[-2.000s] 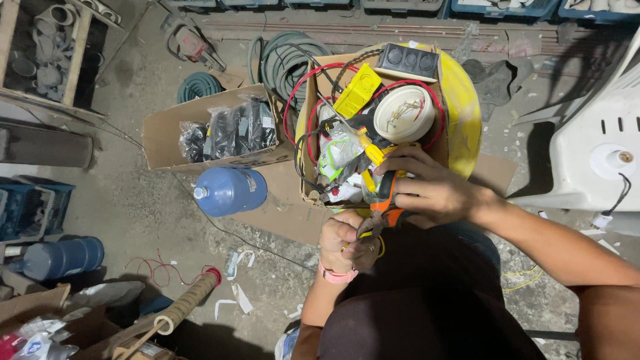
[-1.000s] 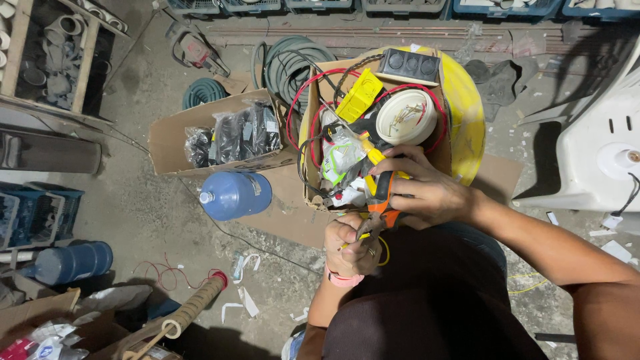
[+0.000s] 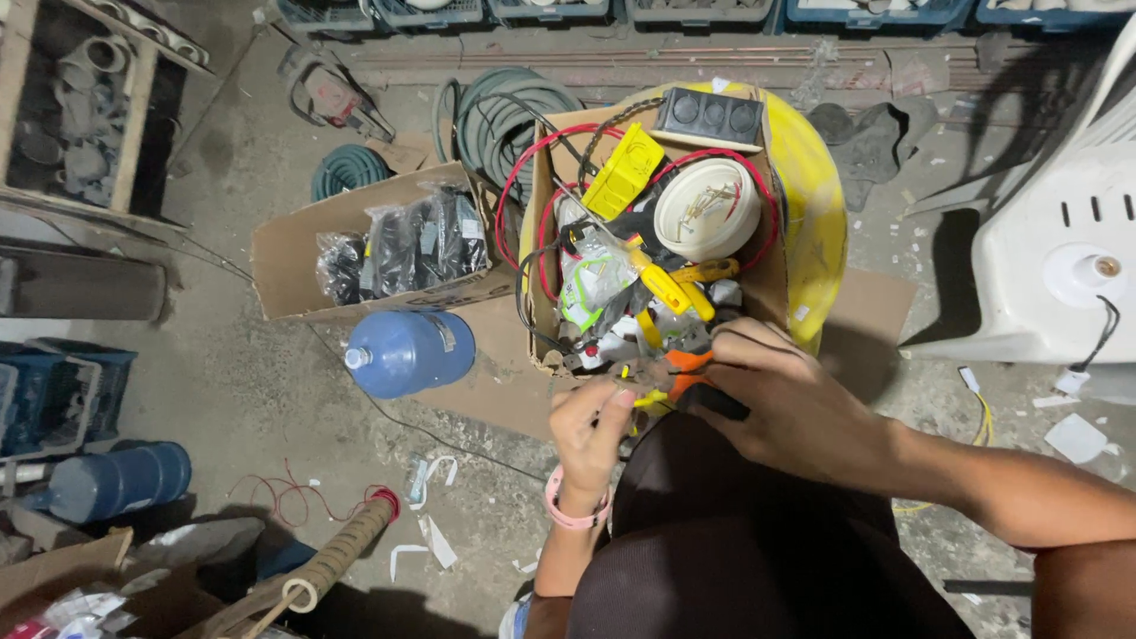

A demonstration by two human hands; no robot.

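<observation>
My right hand (image 3: 785, 408) grips the orange and black handles of pliers (image 3: 688, 377), whose metal jaws point left toward my other hand. Between the thumb and fingers of my left hand (image 3: 590, 426) is a thin yellow wire (image 3: 626, 374), with its tip beside the jaws. A cardboard box (image 3: 781, 257) stands just beyond both hands. In it lie yellow-handled tools (image 3: 661, 282), a yellow electrical box (image 3: 624, 171), plastic bags and a white tub (image 3: 707, 209) of screws. A grey socket block (image 3: 712, 117) rests on its far edge.
Left of the box are a carton (image 3: 293, 275) of bagged black parts and a blue water jug (image 3: 413, 353). Coiled grey hose (image 3: 519, 115) lies behind. A white plastic chair (image 3: 1047, 248) stands at right, a cardboard tube (image 3: 342, 550) at lower left. Blue crates (image 3: 710, 16) line the far edge.
The pliers and my right hand have shifted off the yellow-handled tools, which now show more fully. The pliers' jaws now point left, where they pointed down toward my left hand before.
</observation>
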